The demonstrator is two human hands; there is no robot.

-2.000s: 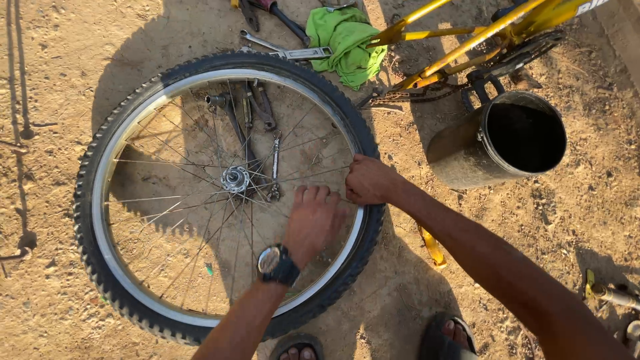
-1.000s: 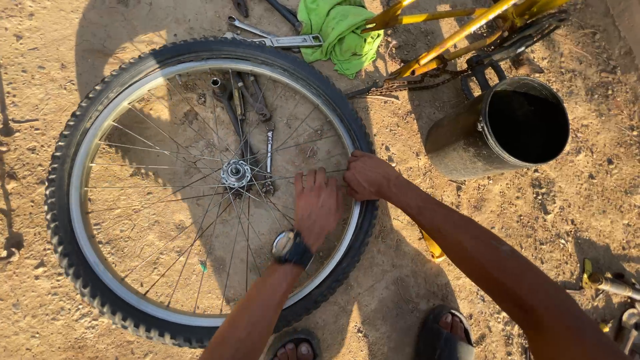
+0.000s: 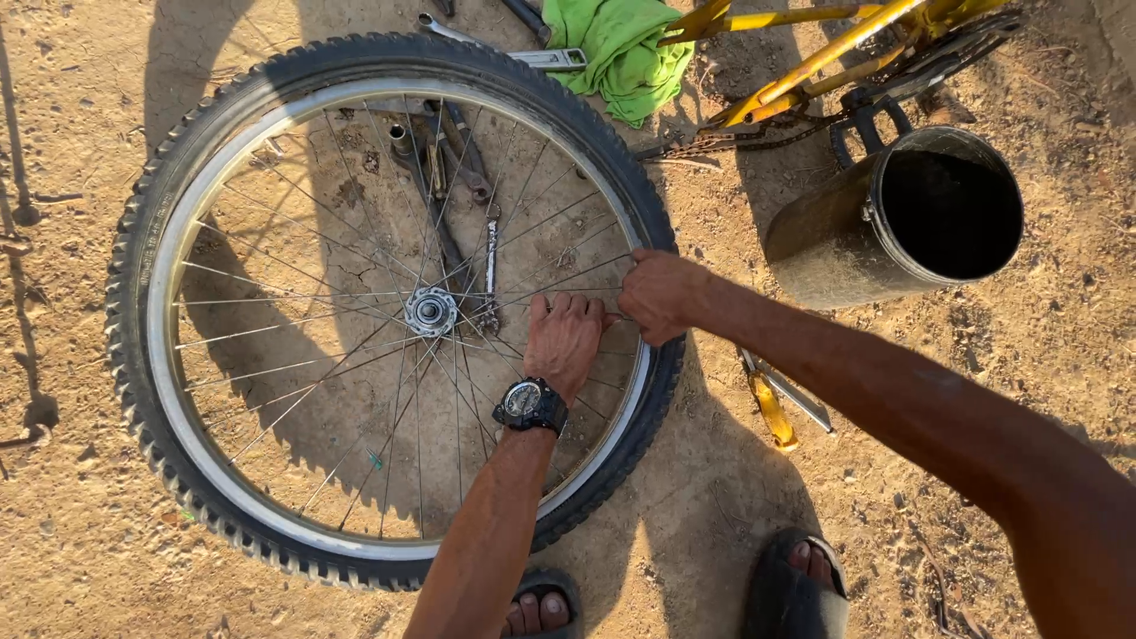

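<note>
A bicycle wheel with a knobby black tyre (image 3: 146, 390) and a silver rim (image 3: 165, 377) is held over dirt ground. My left hand (image 3: 565, 337), with a black watch (image 3: 531, 404) on the wrist, has its fingers curled at the spokes between the hub (image 3: 431, 312) and the rim's right side. My right hand (image 3: 661, 295) is closed at the right edge of the rim, around spoke ends; the exact grip is hidden by the fingers. Both hands nearly touch. Below the spokes lie a chrome wrench (image 3: 491, 266) and several dark hand tools (image 3: 435, 200).
A dark bucket (image 3: 825, 232) stands at the right. Beyond it is a yellow bicycle frame (image 3: 821, 58) with its chain on the ground. A green cloth (image 3: 621, 53) and an adjustable wrench (image 3: 555, 59) lie past the tyre. A yellow-handled screwdriver (image 3: 770, 410) lies right of the wheel.
My left hand has moved from lower on the spokes up close beside my right hand. My right hand stays at the rim's right side.
</note>
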